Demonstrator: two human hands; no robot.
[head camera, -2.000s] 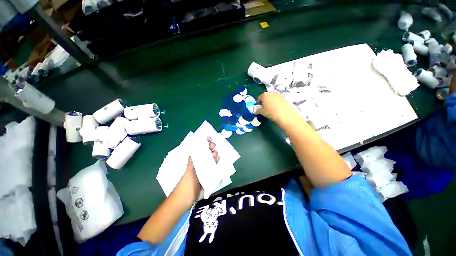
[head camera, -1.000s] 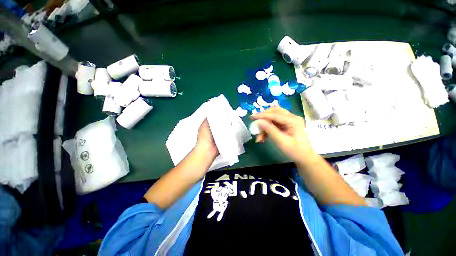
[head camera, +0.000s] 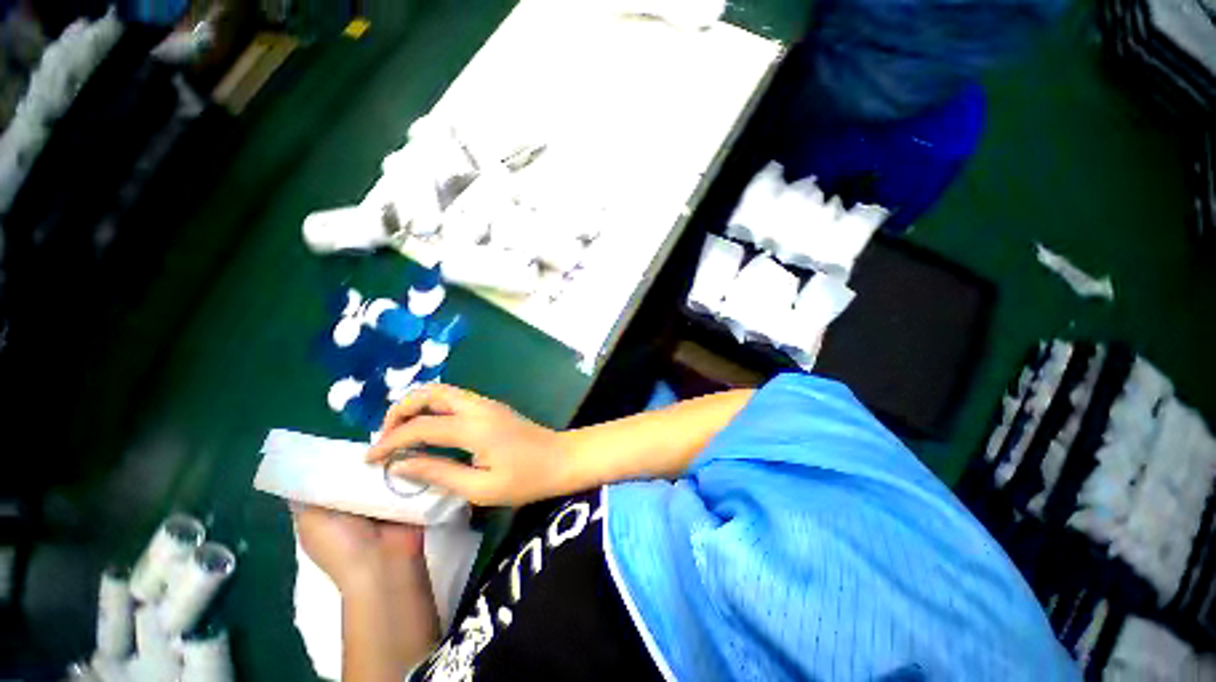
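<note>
My left hand (head camera: 363, 544) is below a flat white foam sleeve (head camera: 318, 476) and grips it; more white sleeves (head camera: 318, 600) hang beneath that hand. My right hand (head camera: 467, 446) is over the sleeve's right end, its fingertips around a small round pale disc against the sleeve; the fingers partly hide it. A loose pile of blue and white film discs (head camera: 390, 349) lies just beyond my hands.
A pale board (head camera: 600, 120) bears small white fittings (head camera: 460, 200). White cylindrical units (head camera: 167, 580) stand at lower left. At right, a black tray (head camera: 910, 333) holds wrapped units (head camera: 787, 240); more black-and-white stacks (head camera: 1114, 453) are at far right.
The view has swung right. My right hand has moved from beside the sleeves onto the top sleeve with the disc. That sleeve now lies across my left hand.
</note>
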